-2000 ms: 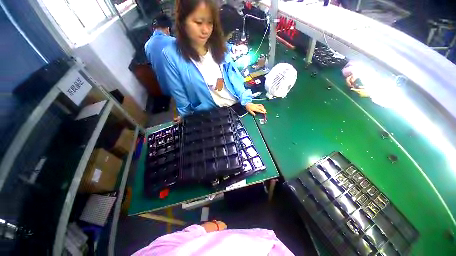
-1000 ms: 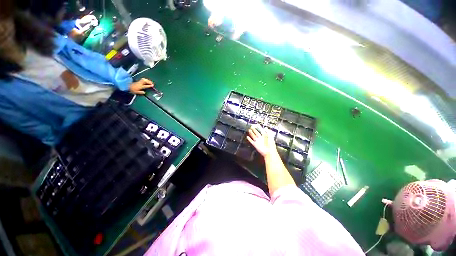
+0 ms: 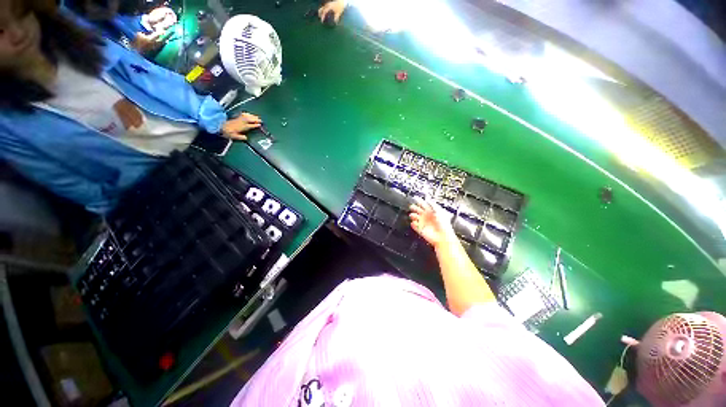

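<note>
My right hand (image 3: 430, 221) reaches from the pink sleeve over the black parts tray (image 3: 382, 213) on the green bench. Its fingertips are at the tray's middle pockets, beside the gold-coloured small parts (image 3: 434, 172). Blur hides whether the fingers hold a part. The other pockets in view look black and shiny. My left hand is out of the picture.
At left, a stack of black trays (image 3: 179, 238) with white square modules (image 3: 272, 206) stands before a person in blue (image 3: 151, 87). A white fan (image 3: 251, 54), perforated plate (image 3: 529, 300), thin stick (image 3: 560, 278) and pink fan (image 3: 681, 350) are on the bench.
The view has swung right from the tray stack to the bench. My right hand has come into view over the parts tray and stays near the same pockets in the last second.
</note>
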